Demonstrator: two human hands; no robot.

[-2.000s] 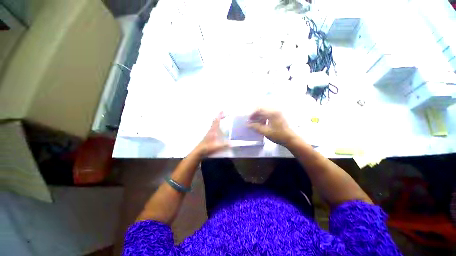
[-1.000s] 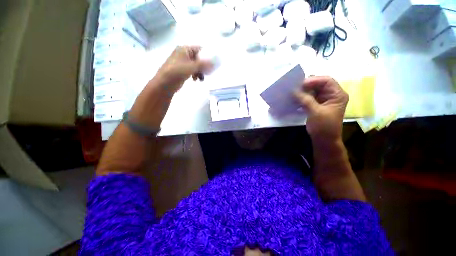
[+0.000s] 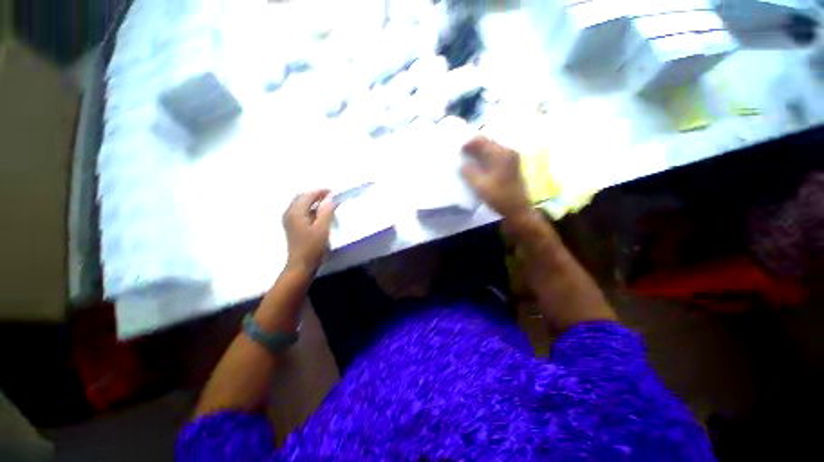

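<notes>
My left hand [image 3: 308, 224] pinches a thin pale flat piece [image 3: 352, 193] by its left end, above the front part of the table. A white box [image 3: 361, 242] sits at the table's front edge just right of my left hand; its outline is washed out. My right hand [image 3: 492, 171] is over the table to the right, fingers curled above a second white box [image 3: 445, 213]. Overexposure hides whether the fingers hold anything.
White units [image 3: 388, 90] and dark cables [image 3: 461, 41] lie mid-table. A grey-white box [image 3: 201, 101] stands left, stacked boxes [image 3: 678, 36] right. Yellow paper [image 3: 542, 175] lies by my right hand. A brown carton [image 3: 32, 180] is at far left, red stools [image 3: 723, 284] below.
The view has turned and shifted. My left hand has come down near the front edge and now holds the flat piece. My right hand no longer visibly holds the grey-lilac piece seen before.
</notes>
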